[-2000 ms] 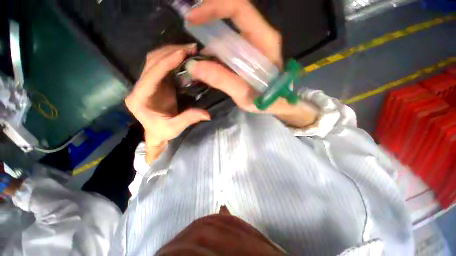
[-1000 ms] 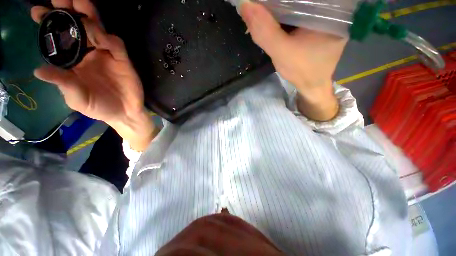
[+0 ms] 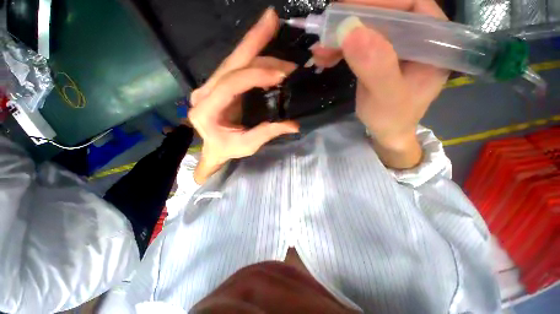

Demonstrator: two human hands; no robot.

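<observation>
My left hand (image 3: pixel 242 104) is curled around a dark round housing (image 3: pixel 276 105) with a shiny part inside; my fingers hide much of it. Its index finger points up, its tip close to the syringe's needle. My right hand (image 3: pixel 393 80) grips a clear syringe (image 3: pixel 423 38), which lies nearly level with its pink needle hub (image 3: pixel 312 24) pointing left and its green cap (image 3: pixel 511 58) at the right. A small pale bit shows at my right fingertips; I cannot tell what it is. The black tray (image 3: pixel 202 27) is under both hands, with silvery small parts (image 3: pixel 307 6) at the top.
A green bench surface (image 3: pixel 123 67) with a yellow coiled wire (image 3: pixel 70 91) is at the left. Another person's white sleeve (image 3: pixel 55 239) is at the lower left. Red stacked trays (image 3: pixel 522 202) stand at the right beside the yellow-lined floor. A silvery pocketed tray (image 3: pixel 491 15) is at the top right.
My left hand has moved right with the housing, from the far left to over the tray. The syringe's needle end has come into view near my left fingers.
</observation>
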